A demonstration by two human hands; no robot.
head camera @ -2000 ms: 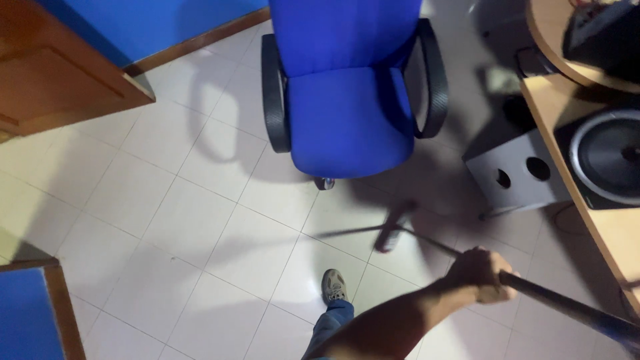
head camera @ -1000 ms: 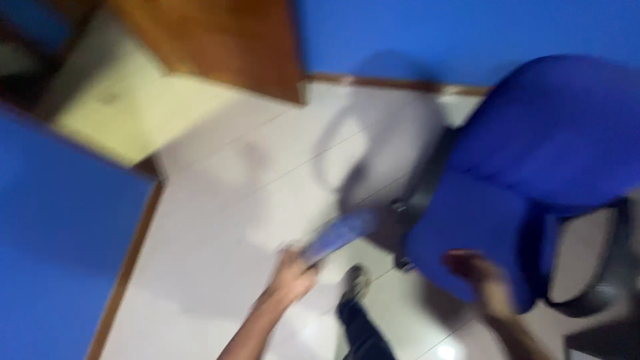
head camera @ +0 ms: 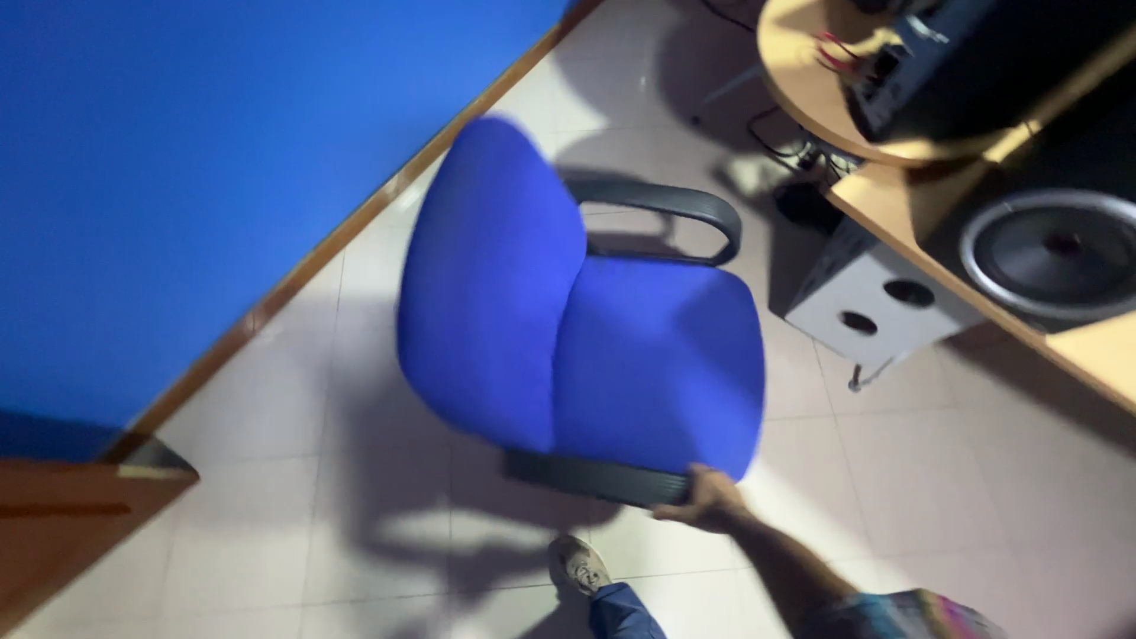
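Observation:
My right hand (head camera: 706, 501) grips the front end of a black armrest (head camera: 595, 477) on a blue office chair (head camera: 657, 355). The chair's blue backrest (head camera: 488, 284) is on the left and its seat faces right. The other armrest (head camera: 674, 204) is on the far side. The chair's base is hidden beneath the seat. My left hand is out of view. One shoe (head camera: 581, 565) and a blue trouser leg show below the near armrest.
A blue wall (head camera: 222, 160) with a brown baseboard runs up the left. A wooden door (head camera: 80, 532) is at lower left. At right stand a wooden desk (head camera: 941, 253) with a round speaker (head camera: 1061, 253) and a grey box with two holes (head camera: 887, 306) below. Cables lie near the desk.
My right hand, over the chair one second ago, is now on its armrest. My left hand, which held a blurred blue object, has left view. The chair has turned; the view has swung.

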